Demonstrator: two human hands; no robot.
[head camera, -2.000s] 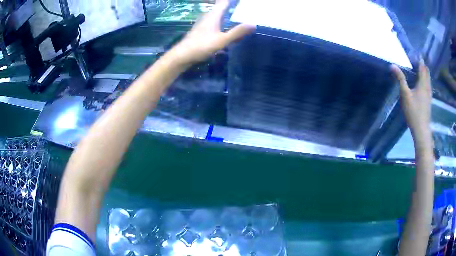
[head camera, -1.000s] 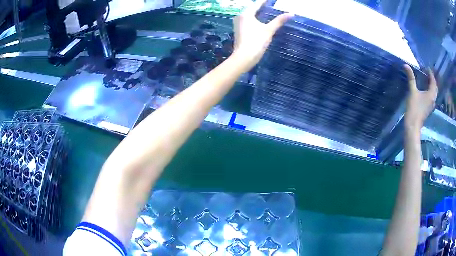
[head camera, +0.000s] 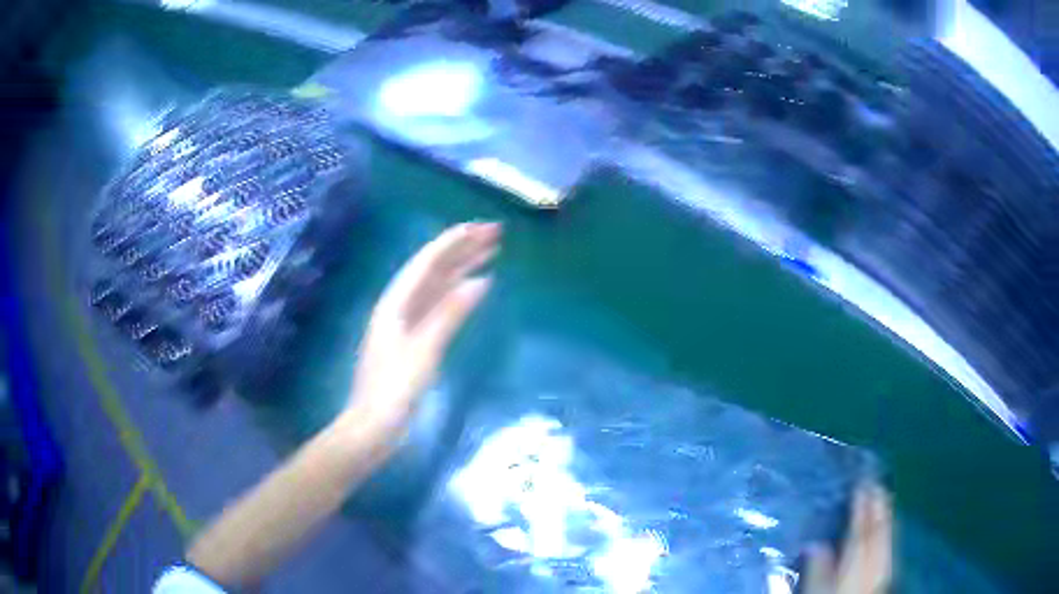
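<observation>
A clear empty blister tray (head camera: 685, 464) lies on the green mat in front of me, with bright glare on its left part. My left hand (head camera: 406, 313) is above the mat just beyond the tray's left end, fingers apart, holding nothing. My right hand (head camera: 857, 545) is at the tray's right edge, low in the picture and cut off by its edge. It is blurred, and whether it grips the tray cannot be told. A stack of filled trays (head camera: 215, 221) with rows of dark glinting rounds stands at the left.
A shiny grey flat panel (head camera: 511, 128) lies at the back, with dark rounds (head camera: 743, 81) beside it. A tall stack of dark-filled trays (head camera: 929, 197) stands at the back right. Grey floor with yellow lines (head camera: 128, 429) shows at the left.
Both hands have left the tall stack and come down near the empty tray. The view has turned left, so the left stack shows nearer the middle.
</observation>
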